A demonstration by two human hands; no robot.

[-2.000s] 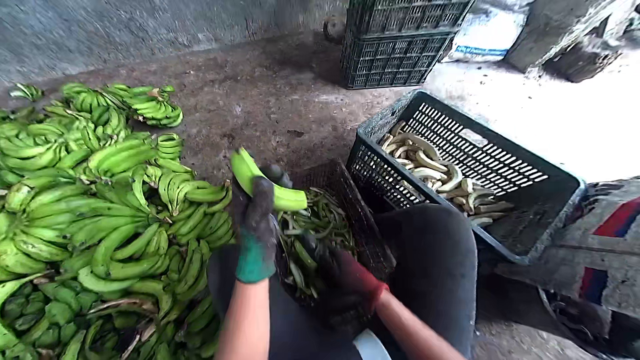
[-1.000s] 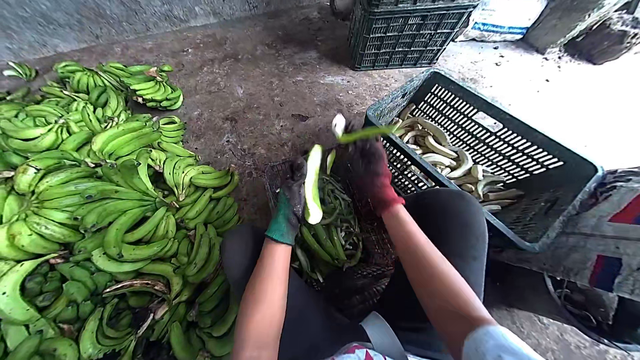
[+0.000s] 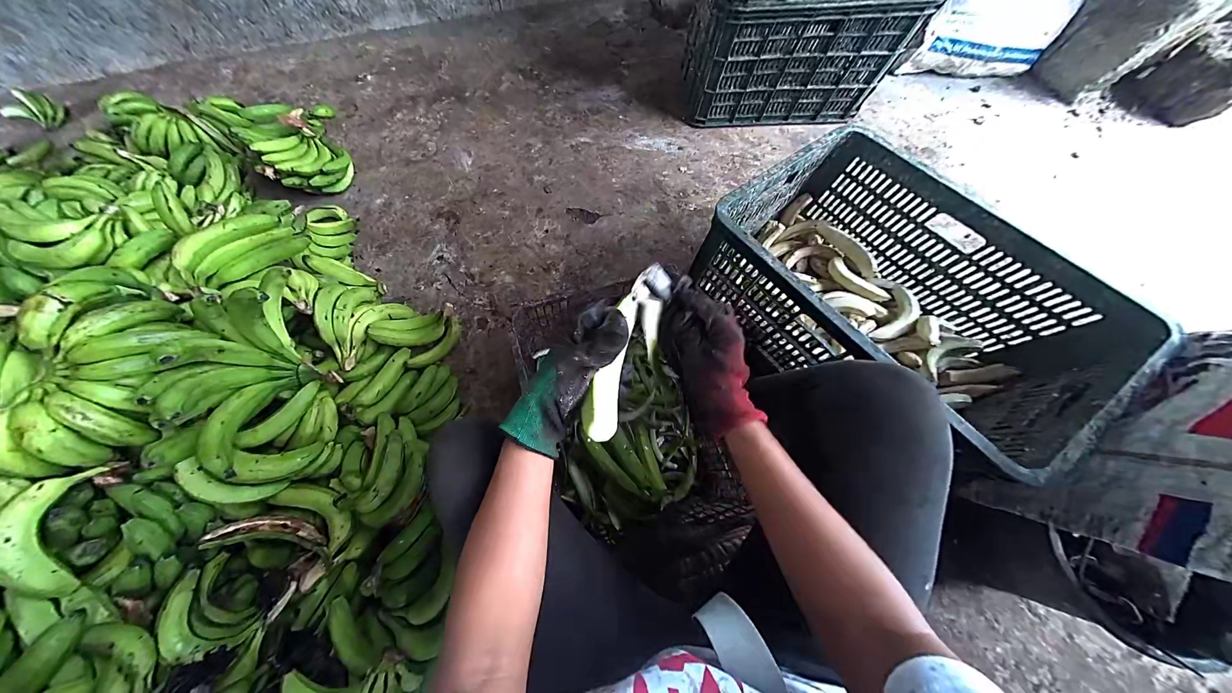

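My left hand (image 3: 589, 354), in a dark glove with a green cuff, holds a partly peeled green plantain (image 3: 608, 385) by its side. My right hand (image 3: 707, 351), in a dark glove with a red cuff, is at the plantain's upper end, its fingers closed around something small that I cannot make out; a pale strip of peel (image 3: 652, 322) hangs beside them. Beneath both hands a dark crate (image 3: 531, 322) between my legs holds green peels (image 3: 640, 452). Peeled plantains (image 3: 857, 284) lie in a dark green plastic crate (image 3: 1001, 217) to the right.
A large heap of green plantain bunches (image 3: 241, 356) covers the floor at the left. Stacked dark crates (image 3: 799, 63) stand at the back, near a white sack (image 3: 996, 34). A printed sack (image 3: 1126, 481) lies at the right. A concrete wall (image 3: 192, 34) runs behind.
Two seconds ago the plantain showed mostly green peel; now much of its pale flesh is bare. My right hand has moved up from low over the peels to the plantain's upper end.
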